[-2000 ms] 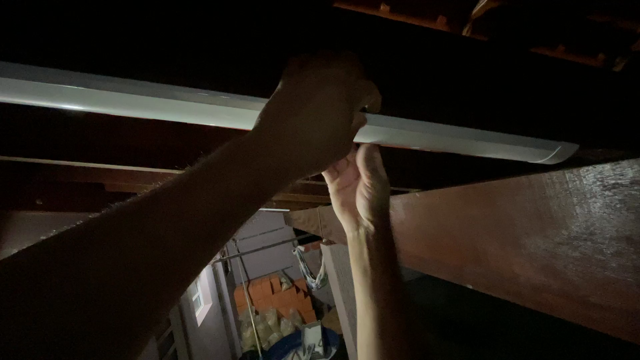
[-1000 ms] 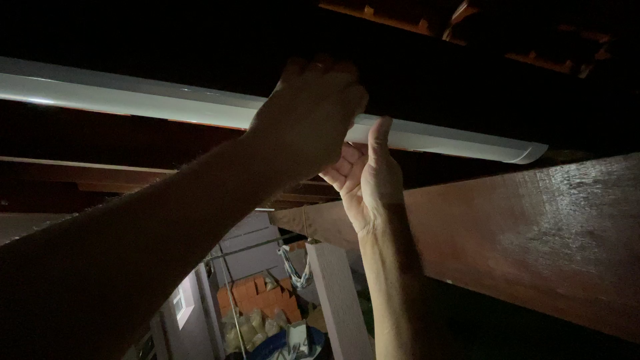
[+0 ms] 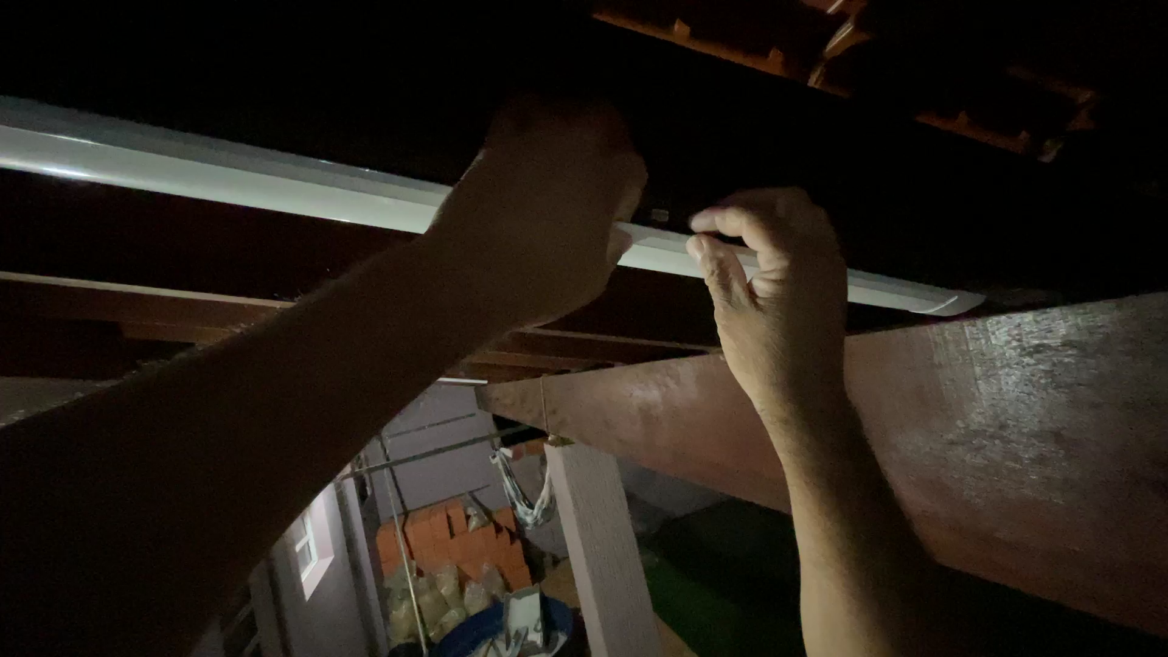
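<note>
A long white linear light fixture (image 3: 319,193) runs under the dark roof from the left edge down to a rounded end cap near the wooden beam. My left hand (image 3: 547,210) is curled at the middle of the fixture, thumb along its edge; its fingers are in deep shadow, so its grip is hard to read. Just right of it, my right hand (image 3: 776,246) is raised in front of the fixture, thumb and forefinger tips close together. Whether something small sits between them cannot be told.
A thick wooden beam (image 3: 1004,411) crosses at right, above a pale post (image 3: 602,547). Roof tiles (image 3: 730,46) show overhead. Below are stacked orange bricks (image 3: 456,543), filled bags (image 3: 438,598), a blue tub (image 3: 557,620) holding items, a hanging hammock (image 3: 529,502) and a small window (image 3: 310,547).
My right hand has moved from below the fixture, beside my left hand, up and to the right, its thumb and forefinger now drawn together. My left hand stays at the fixture.
</note>
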